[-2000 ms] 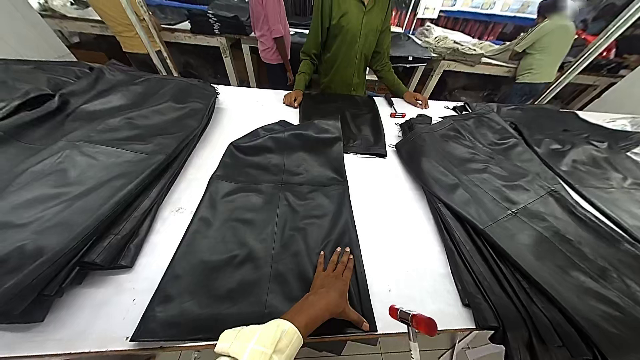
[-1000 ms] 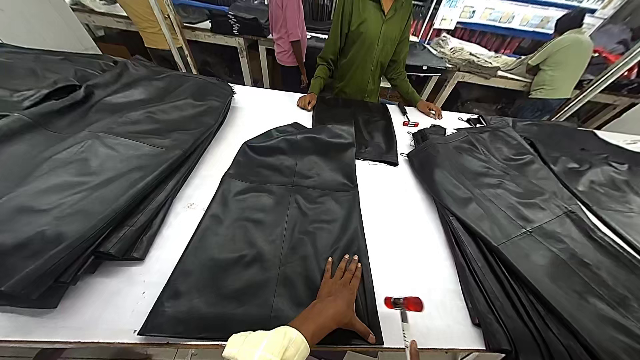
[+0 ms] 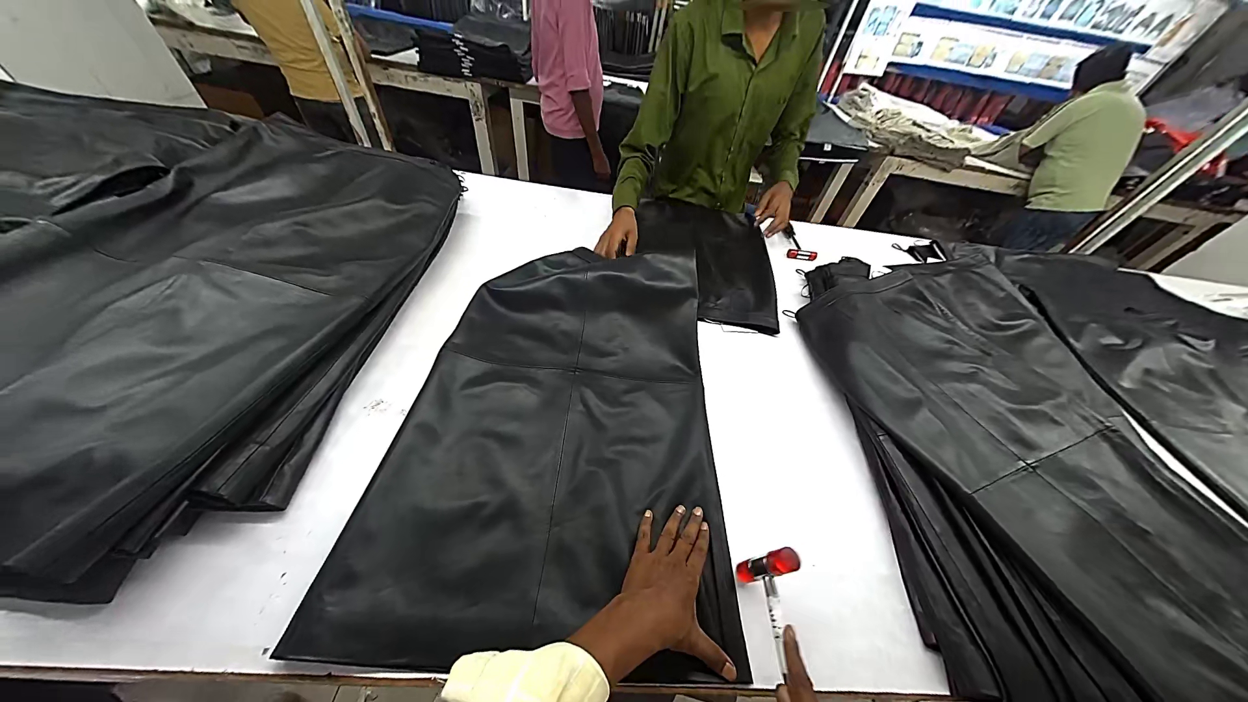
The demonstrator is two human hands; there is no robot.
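A black leather-like garment piece (image 3: 507,468) lies flat on the white tabletop (image 3: 780,468) before me. My left hand (image 3: 668,590) rests on its lower right part, fingers spread, holding nothing, thumb near the right edge. At the bottom edge of the view, my right hand (image 3: 797,673) shows only in part, around the handle of a mallet with a red double-faced head (image 3: 768,565). The mallet's head is just right of the garment's edge, over the table. The garment's upper end meets a smaller folded black piece (image 3: 736,268).
Layered black garments (image 3: 195,312) cover the left side; another stack (image 3: 975,390) lies at right. A person in a green shirt (image 3: 726,107) stands across the table, hands at the smaller piece. A second red-headed mallet (image 3: 801,254) lies beyond. Other people stand at benches behind.
The mallet in my right hand has moved from the table's front edge up beside the garment. The person opposite has shifted both hands onto or close to the smaller piece. My left hand stays on the garment.
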